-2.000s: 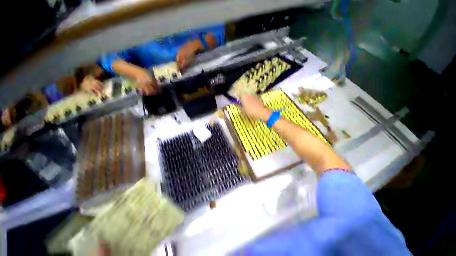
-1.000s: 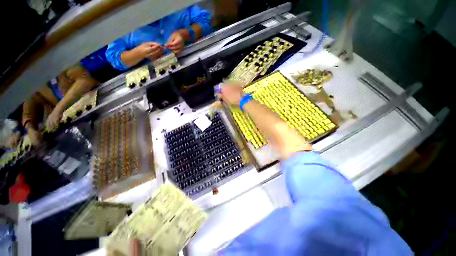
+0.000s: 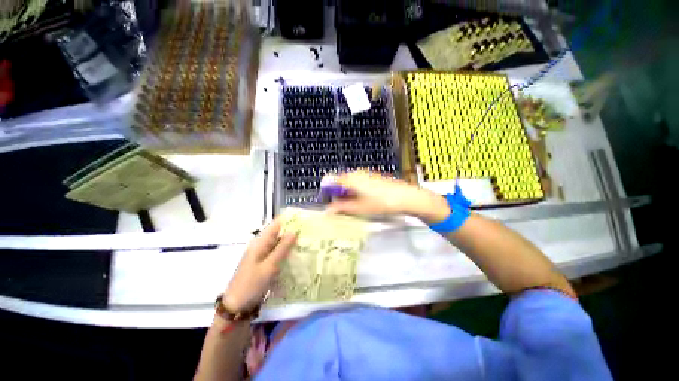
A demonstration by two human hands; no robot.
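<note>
A cream circuit board (image 3: 324, 260) lies at the bench's front edge. My left hand (image 3: 262, 262) grips its left side. My right hand (image 3: 368, 195), with a blue wrist strap, is closed on a purple tool (image 3: 332, 187) over the board's top edge. The tool's tip is hidden. Behind the board is a clear tray of black parts (image 3: 316, 141) with a white label. A cardboard tray of yellow parts (image 3: 473, 126) is to its right, with a bare white patch at its front.
A tray of copper-coloured parts (image 3: 197, 74) is at the back left. Cream boards (image 3: 132, 182) stand on black supports at left. Black bins (image 3: 366, 37) and a populated board (image 3: 484, 43) are at the back. Metal rails (image 3: 149, 239) run along the front. Loose yellowish scraps (image 3: 542, 115) lie at right.
My right hand has come back from beyond the yellow tray to the board. The board is now at the front edge, my left hand visible on it. The view has shifted, and the people opposite are out of view.
</note>
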